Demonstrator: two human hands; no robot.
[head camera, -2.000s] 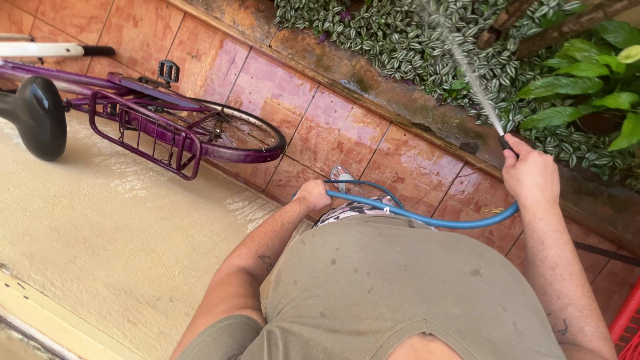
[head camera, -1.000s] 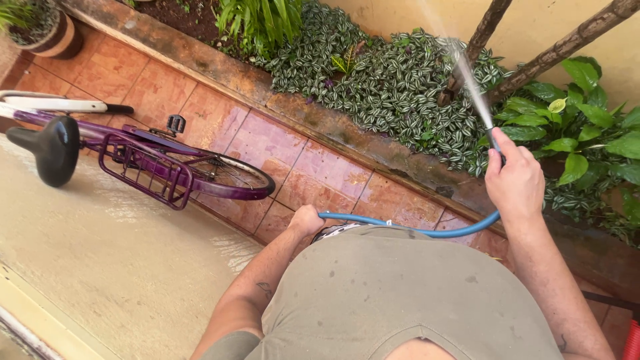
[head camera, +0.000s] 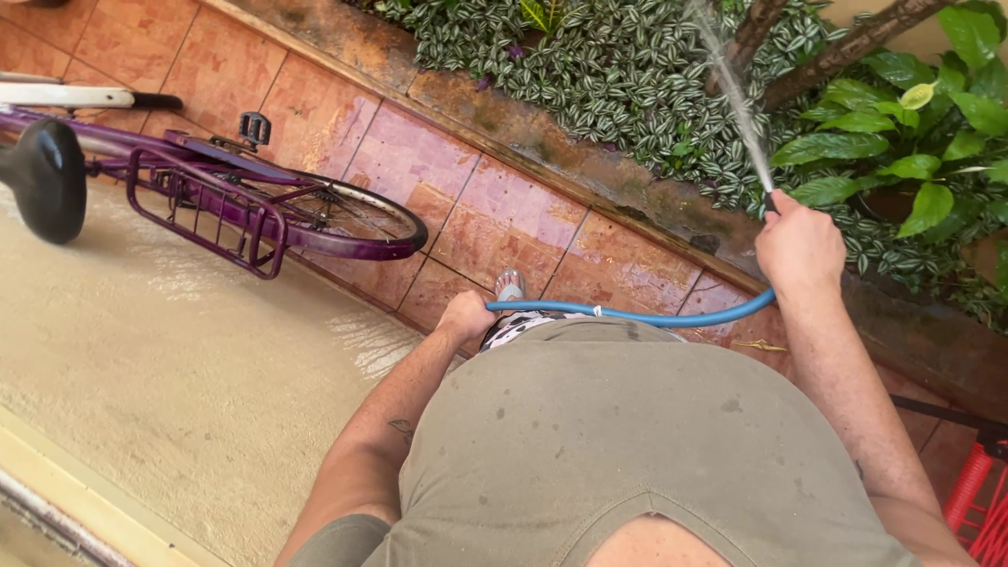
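A blue garden hose (head camera: 669, 320) runs across the front of my waist from one hand to the other. My left hand (head camera: 466, 316) is closed around it near my hip. At the hose's other end, my right hand (head camera: 802, 240) grips the black nozzle (head camera: 769, 203), which points away from me. A white jet of water (head camera: 736, 102) leaves it and passes over striped-leaf ground cover (head camera: 630, 102) in the planting bed. The fingers of both hands are partly hidden from above.
A purple bicycle (head camera: 213, 193) with a rear rack leans along the pale wall (head camera: 197, 354) on the left. Wet terracotta tiles (head camera: 504, 213) lie beside the bed's raised border (head camera: 583, 193). Tree stems (head camera: 850, 55) and a broad-leafed plant (head camera: 921, 134) stand at upper right, a red corded item (head camera: 976, 496) at lower right.
The view has shifted between frames. Both hands keep hold of the hose, and water keeps spraying over the bed. The lower loop of hose visible two seconds ago no longer shows.
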